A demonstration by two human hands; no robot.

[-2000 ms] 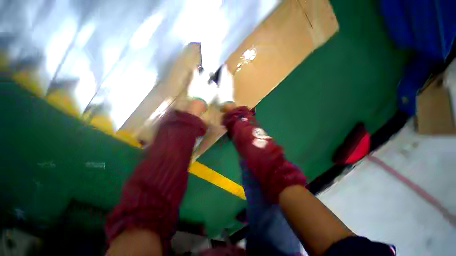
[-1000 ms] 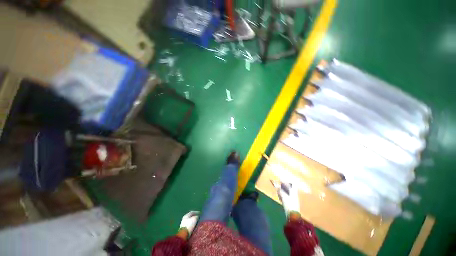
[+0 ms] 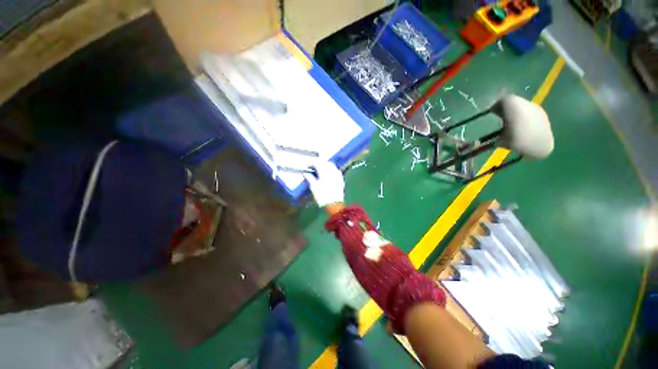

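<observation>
My right hand (image 3: 326, 184), in a white glove, is at the near corner of the blue-rimmed tray (image 3: 345, 108). Its fingers close on the ends of silver metal parts (image 3: 296, 161) there. More long silver parts (image 3: 242, 94) lie along the tray's left side, over a pale lining. A small pale shape at the bottom edge, left of my legs, may be my left glove; its fingers do not show. Nested rows of silver parts (image 3: 498, 281) with zigzag ends lie on cardboard (image 3: 462, 241) at the lower right.
Blue bins of thin scrap (image 3: 371, 72) stand behind the tray, with offcuts on the green floor. A stool (image 3: 527, 126) and a yellow-orange button box (image 3: 498, 21) on a red post are at the upper right. A person in dark blue (image 3: 108, 209) is close at left.
The view has turned from the cardboard to the tray. My right hand has left the cardboard and reached the parts in the tray. My left hand has dropped almost out of view.
</observation>
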